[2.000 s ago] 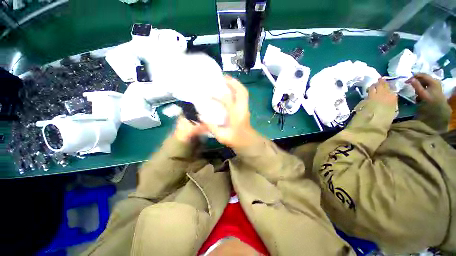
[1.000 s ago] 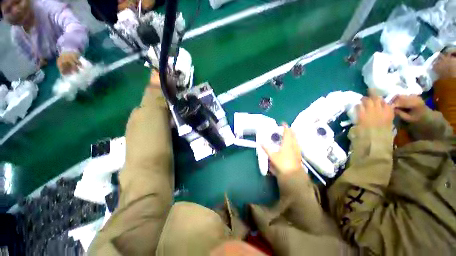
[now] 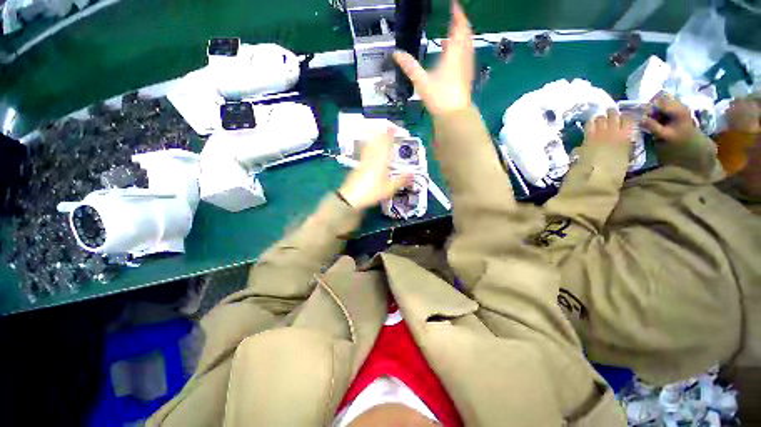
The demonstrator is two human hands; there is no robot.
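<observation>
A white camera housing (image 3: 406, 152) lies on the green bench in front of me, with a dark round lens opening and thin wires at its near end. My left hand (image 3: 377, 173) is on its left side and grips it; some fingers are blurred. My right hand (image 3: 446, 71) is raised beside the black electric screwdriver (image 3: 409, 42), with fingers spread and nothing in it. The screwdriver hangs upright in front of the silver-white screw feeder (image 3: 373, 62).
A bullet camera (image 3: 138, 218) and two more white cameras (image 3: 269, 138) stand at left, near a heap of small dark parts (image 3: 62, 175). A coworker's hands (image 3: 612, 128) work at right, beside several white housings (image 3: 551, 117) and clear plastic bags (image 3: 703, 46).
The view has swung back from the far-left side. My left arm has come back from across the belt to the housing. My right hand has left the housing and risen beside the screwdriver.
</observation>
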